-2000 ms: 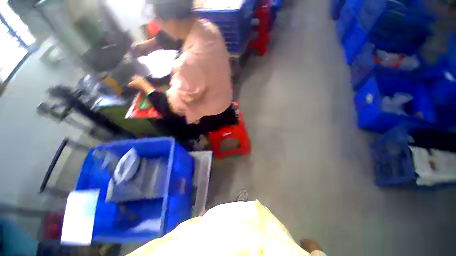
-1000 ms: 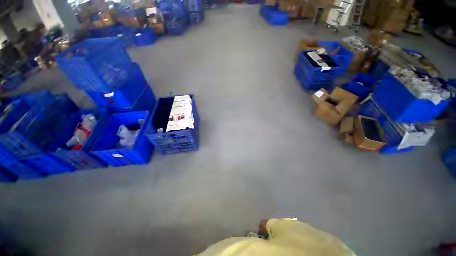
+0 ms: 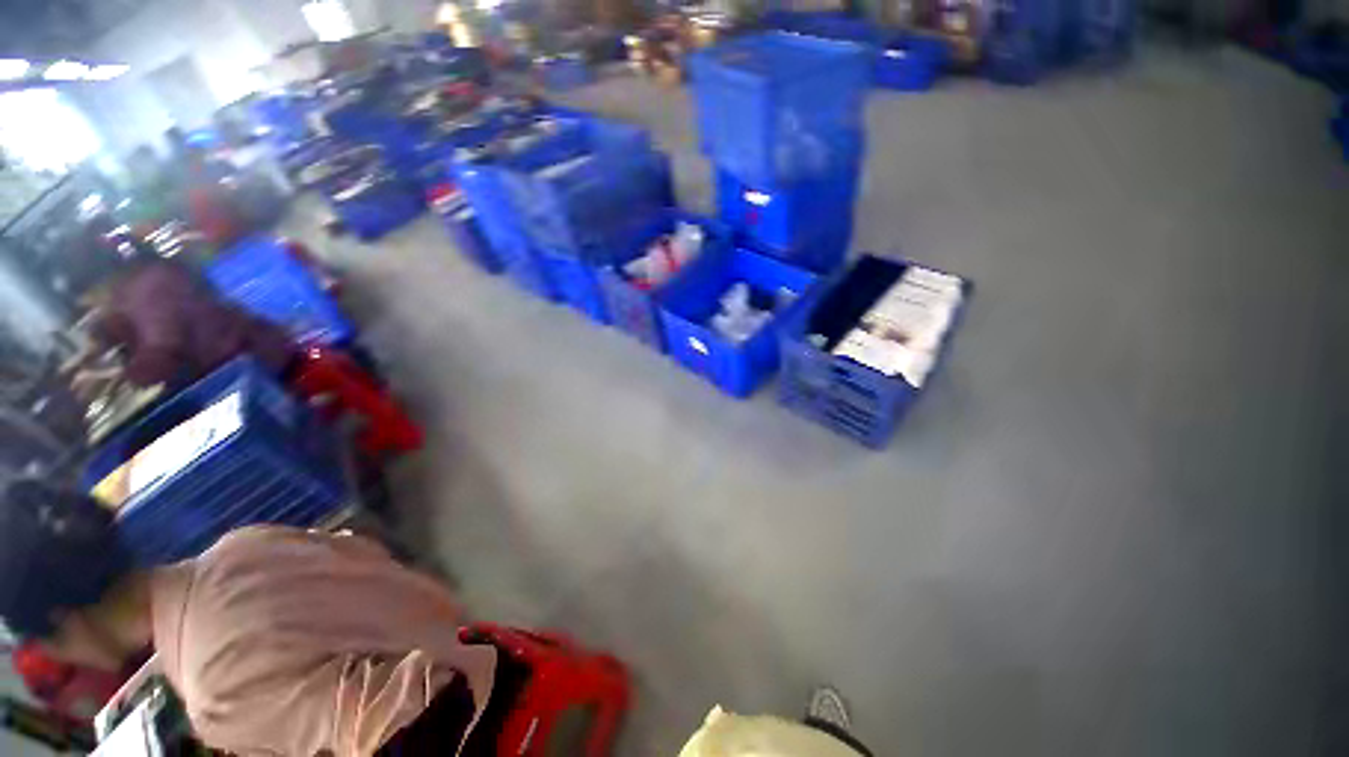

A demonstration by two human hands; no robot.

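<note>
Neither of my hands is in the picture. Only a bit of my pale yellow clothing and one shoe show at the bottom edge. Nearest in front of me, a slotted blue crate (image 3: 849, 396) stands on the grey floor with white sheets or cartons (image 3: 905, 323) and a dark thing inside. A blue crate (image 3: 713, 357) beside it holds cloudy clear plastic bags (image 3: 738, 314). Another crate next to it holds bags with something red.
A co-worker in a pink top (image 3: 303, 636) sits on a red stool (image 3: 570, 689) at the lower left. A slotted blue crate (image 3: 244, 470) stands behind them. Stacked blue crates (image 3: 780, 148) stand at the centre top. Another person in dark clothing is at the left.
The view has swung left since a second ago. The floor crates now lie right of centre, and the seated co-worker is back in view at the lower left. The right-hand cartons have left the picture.
</note>
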